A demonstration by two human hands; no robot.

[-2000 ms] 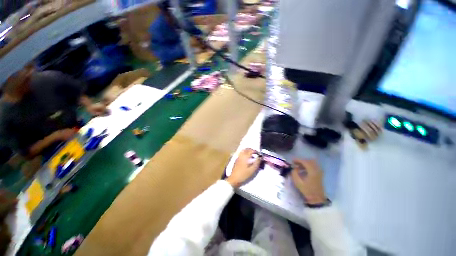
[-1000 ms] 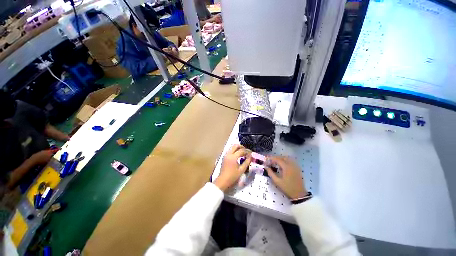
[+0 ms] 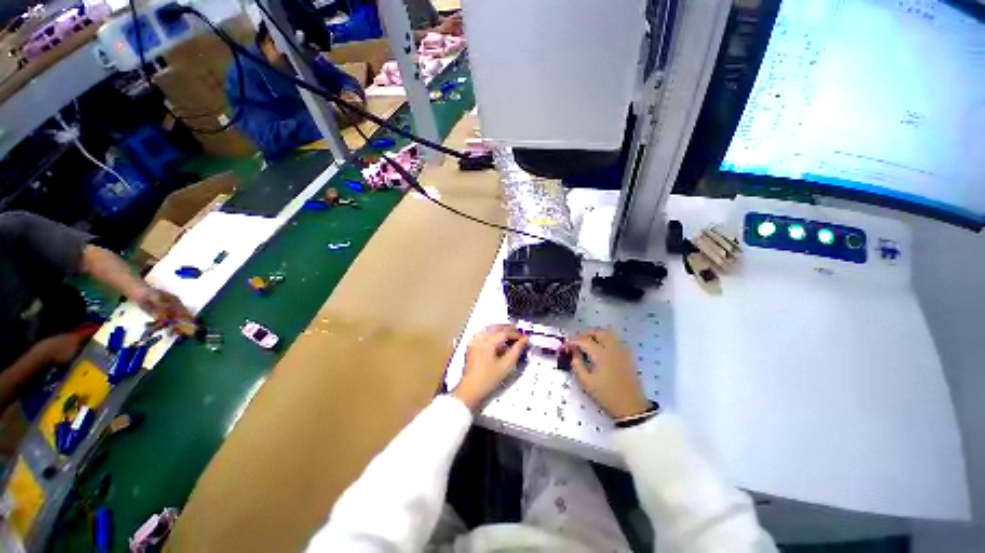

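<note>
A small pink-and-white product housing lies at the fixture on the perforated work plate, just in front of the round black duct inlet. My left hand holds its left end with bent fingers. My right hand is at its right end, fingertips on it beside a small black block. The fingers hide both ends of the housing and part of the fixture.
A white machine head hangs above the plate on a grey column. Black clamps and tan pieces lie behind, beside a lit button panel. A monitor stands right. Left are brown paper, a green belt and a coworker's hand.
The view has shifted slightly. The housing now sits lower and flatter at the fixture between my hands. A coworker's hand has reached out over the belt's edge at left.
</note>
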